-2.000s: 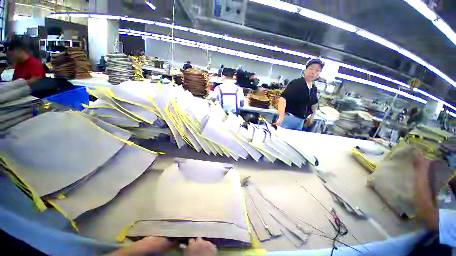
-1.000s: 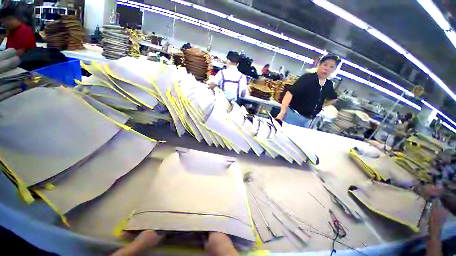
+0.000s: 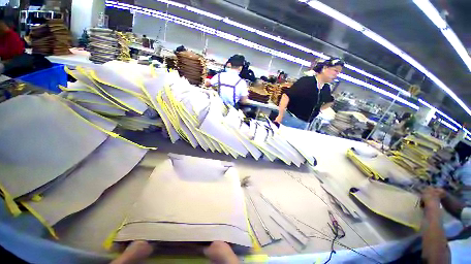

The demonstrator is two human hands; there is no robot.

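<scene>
A pale grey-beige panel lies in front of me, with yellow tape along its sides and a dark curved line across its lower part. My left hand is at the panel's near edge, left of centre. My right hand is at the same edge, right of centre. Both hands are cut off by the bottom of the picture, and their fingertips are hidden under the panel's edge, so I cannot tell whether they grip it.
Overlapping panels lie at left, fanned panels along the far side. A thin-handled tool, strips and small snips lie right. A blue bin stands far left. Another person's hands hold a panel at right.
The view has shifted and tilted. My hands have spread apart along the near edge since two seconds ago. At right, the other person's panel went from raised to lying on the table.
</scene>
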